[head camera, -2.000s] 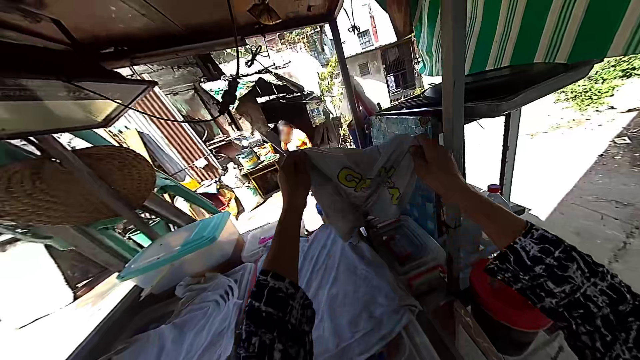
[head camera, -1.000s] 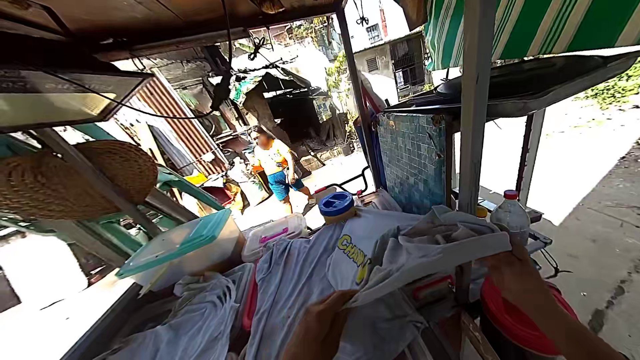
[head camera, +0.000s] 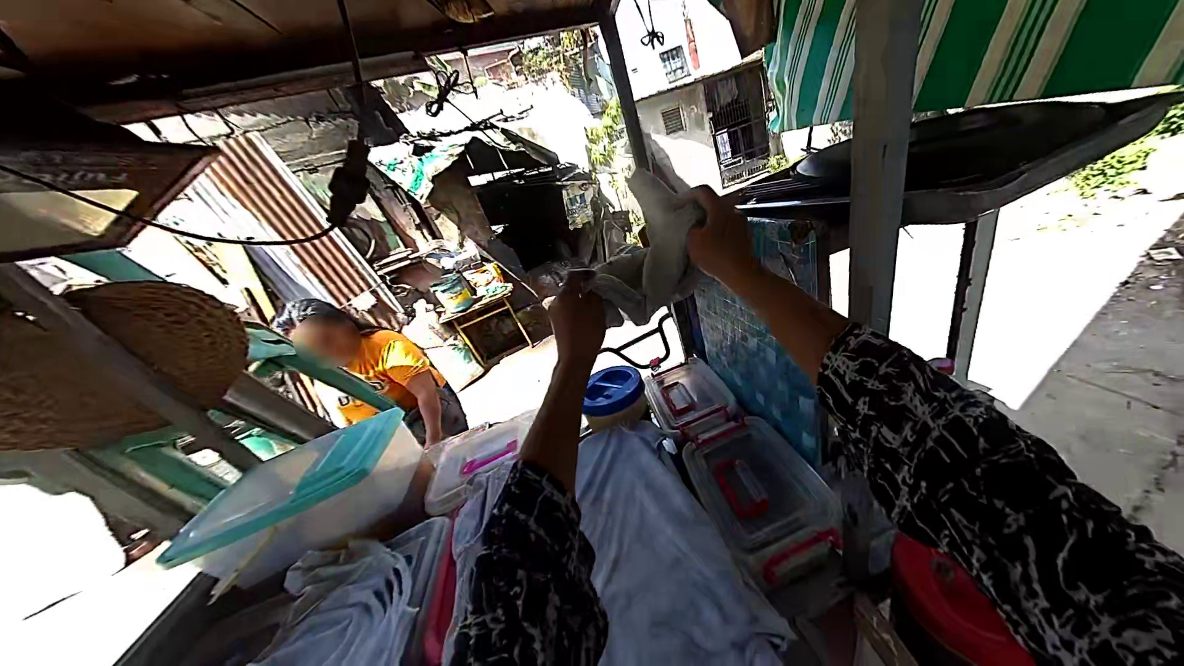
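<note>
Both my hands are raised over the stall, gripping a bunched grey cloth (head camera: 652, 264) between them. My left hand (head camera: 578, 319) pinches its lower left end. Higher up and to the right, my right hand (head camera: 721, 236) is closed round the twisted upper part. Below my arms a pale blue-grey cloth (head camera: 661, 546) lies spread out, beside clear plastic boxes with red handles (head camera: 758, 490). A jar with a blue lid (head camera: 613, 392) stands behind it. At the left is another crumpled grey cloth (head camera: 347, 601).
A clear bin with a teal lid (head camera: 296, 481) stands left, near a woven basket (head camera: 157, 351). Beyond it a person in an orange shirt (head camera: 393, 365) bends over. A grey post (head camera: 879, 166) rises at right, above a red lid (head camera: 953, 592).
My hands have risen from low over the stall, and the cloth, stretched out one second ago, is now bunched. The person beyond the stall has moved left and bent down.
</note>
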